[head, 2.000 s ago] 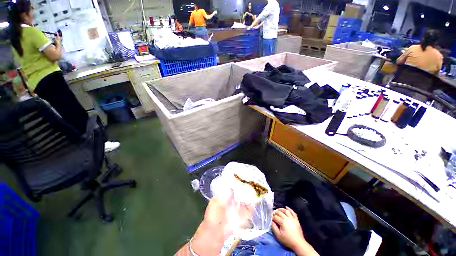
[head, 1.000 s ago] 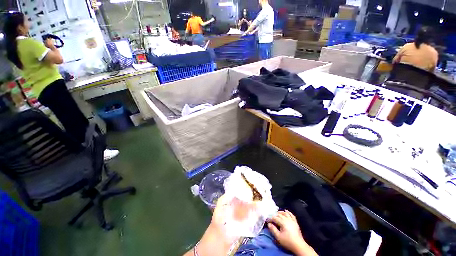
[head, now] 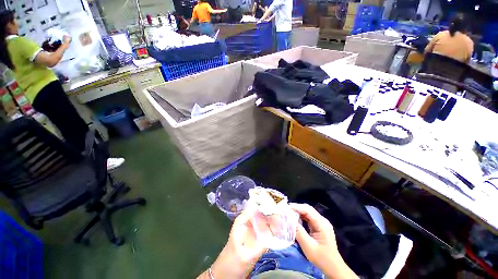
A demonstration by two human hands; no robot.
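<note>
A pale bun-like food with brown filling sits in a clear plastic bag in front of my lap. My left hand holds it from the left and below. My right hand has its thumb and fingers on the right edge of the bag. A black garment with a white edge lies on my lap, partly behind my right hand and forearm.
A clear round bin stands on the floor beyond my left hand. At right, the white table bears black garments, thread spools and a dark ring-shaped dish. A fabric-lined bin, chair and standing person are beyond.
My right hand has risen from the lap to the bag's right edge. The food has turned and sits slightly lower in my left hand. The view has shifted slightly, and the standing person's arms have lowered.
</note>
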